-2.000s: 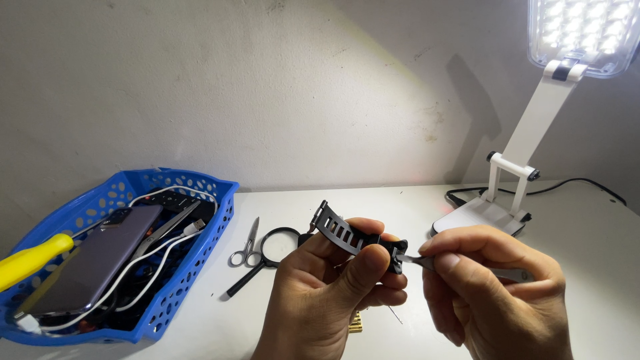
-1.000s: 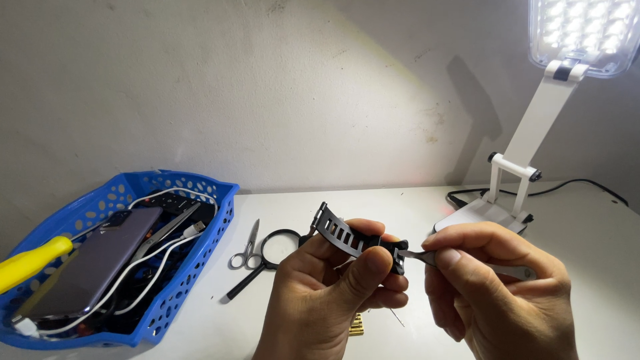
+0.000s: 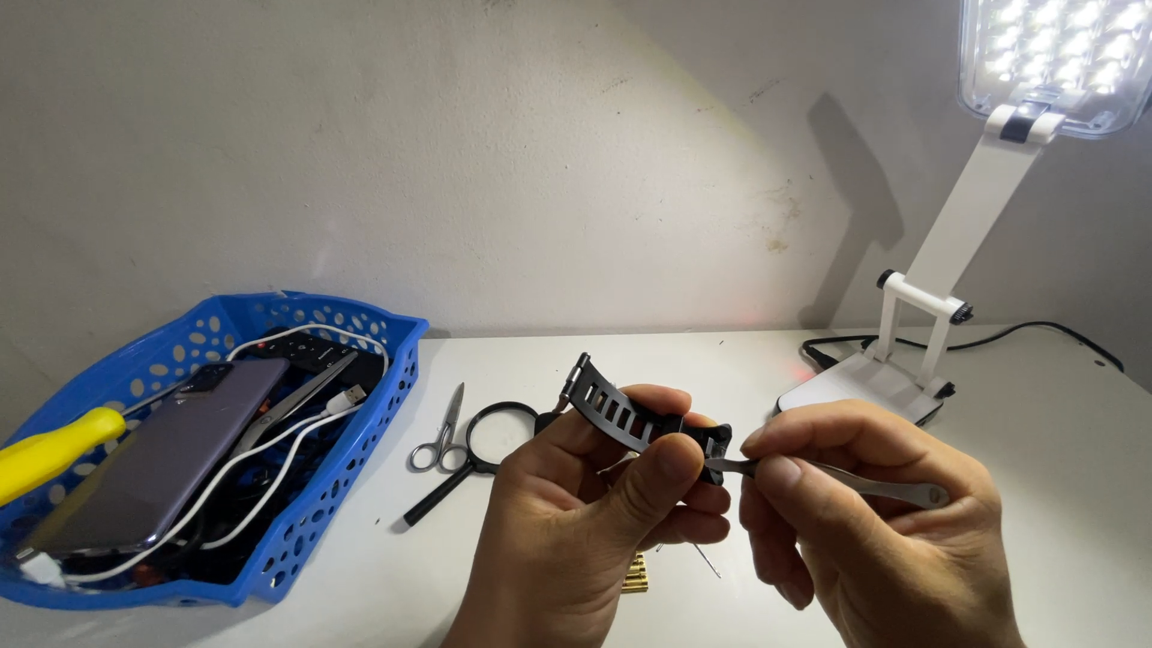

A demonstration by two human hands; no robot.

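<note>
My left hand [image 3: 594, 504] grips a black slotted watch strap [image 3: 616, 414], whose metal pin end points up and to the left. The strap's other end, a black bracket-like part [image 3: 717, 441], sticks out past the thumb. Between thumb and fingers, my right hand [image 3: 877, 513] holds a slim metal tool [image 3: 873, 486], with its flat tip touching that black part. Just what the tip touches is too small to tell. Below the hands, brass-coloured cylinders [image 3: 636, 573] and a thin metal pin [image 3: 706, 560] are partly in view on the white table.
A blue plastic basket [image 3: 346, 477] at the left holds a phone [image 3: 171, 450], a white USB cable [image 3: 279, 477], a remote control and a yellow-handled tool [image 3: 63, 450]. Small scissors [image 3: 441, 436] and a magnifying glass [image 3: 477, 450] lie beside it. A lit white lamp [image 3: 972, 216] stands at the right.
</note>
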